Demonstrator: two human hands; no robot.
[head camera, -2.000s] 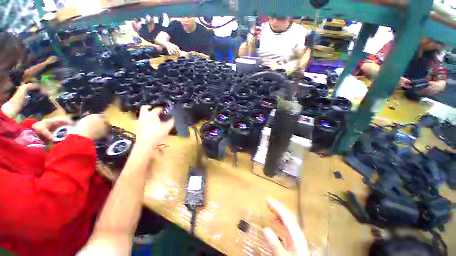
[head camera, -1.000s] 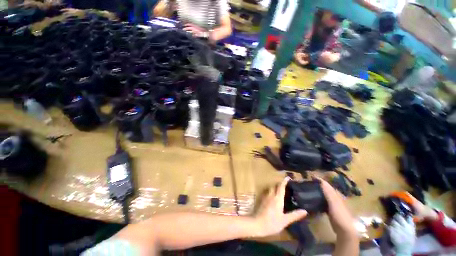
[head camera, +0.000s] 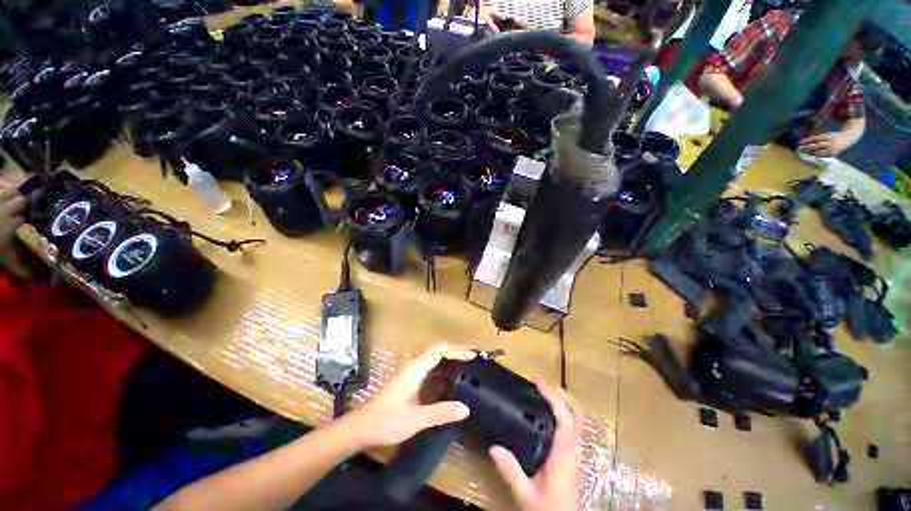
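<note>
A black rounded housing (head camera: 507, 411) is held low over the front of the tan bench. My left hand (head camera: 415, 404) grips its left end, thumb on top. My right hand (head camera: 547, 461) grips its right end. A flat black strap (head camera: 425, 461) hangs from the housing at the left. The thick black electric screwdriver (head camera: 557, 235) hangs just beyond the housing, its tip pointing down, apart from it. A silver-white screw feeder (head camera: 496, 245) stands behind the screwdriver.
A slim dark box with a pale label (head camera: 340, 339) lies left. Upright lens units (head camera: 375, 215) crowd the back. Units with white rings (head camera: 97, 240) and a squeeze bottle (head camera: 206, 187) are at left. Unfinished housings (head camera: 744, 374) and small black pads lie right. A green upright (head camera: 734, 125) rises at right.
The view has swung back left. Both hands now hold the housing nearer the screwdriver, further left along the bench than a second ago. Two seconds ago my left hand was at the lens units.
</note>
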